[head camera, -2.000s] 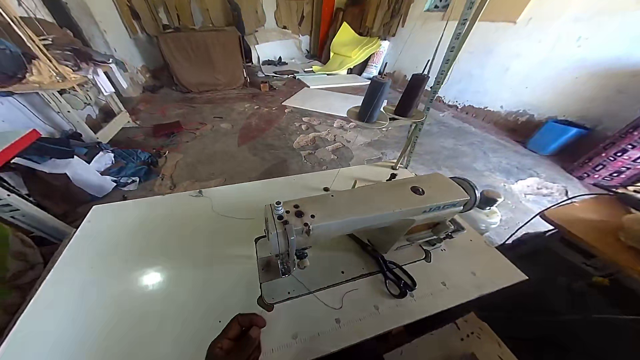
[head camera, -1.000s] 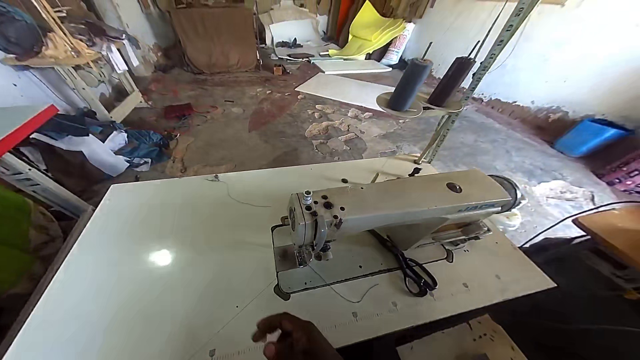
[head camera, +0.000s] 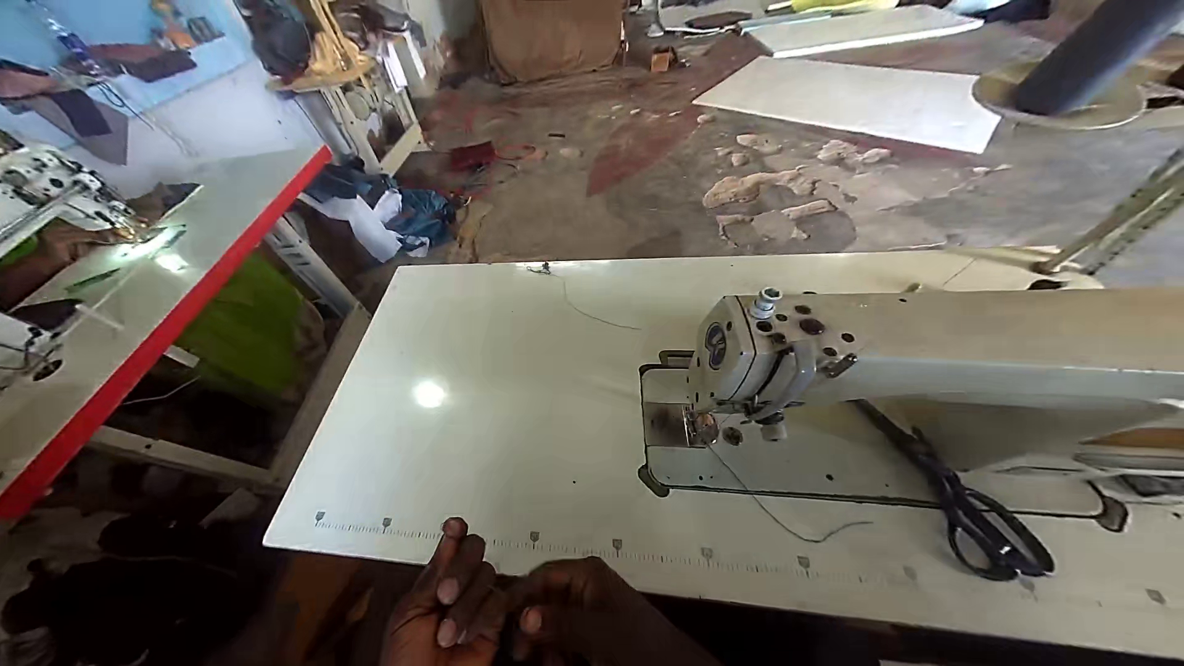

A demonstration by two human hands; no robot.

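Both bare hands meet at the near edge of a white sewing table [head camera: 499,388]. My left hand [head camera: 449,601] is palm up with fingers partly curled; no object shows in it. My right hand [head camera: 587,601] is beside it, fingers bent toward the left fingers; whether something small is between them cannot be told. To the right stands an industrial sewing machine [head camera: 925,333], a dark thread [head camera: 763,504] trailing from its needle area. Black-handled scissors [head camera: 971,518] lie beneath and in front of its arm. Another loose thread [head camera: 592,314] lies near the far edge.
At left stands another sewing table with a red edge [head camera: 231,250], bearing a second sewing machine [head camera: 65,194]. A thread cone [head camera: 1091,55] sits on a stand at upper right. Cloth [head camera: 398,217] and a white board [head camera: 851,102] lie on the floor beyond.
The view has swung left, bringing in the red-edged table. One hand showed at the near edge earlier; now both hands are together there. The scissors have stayed by the machine.
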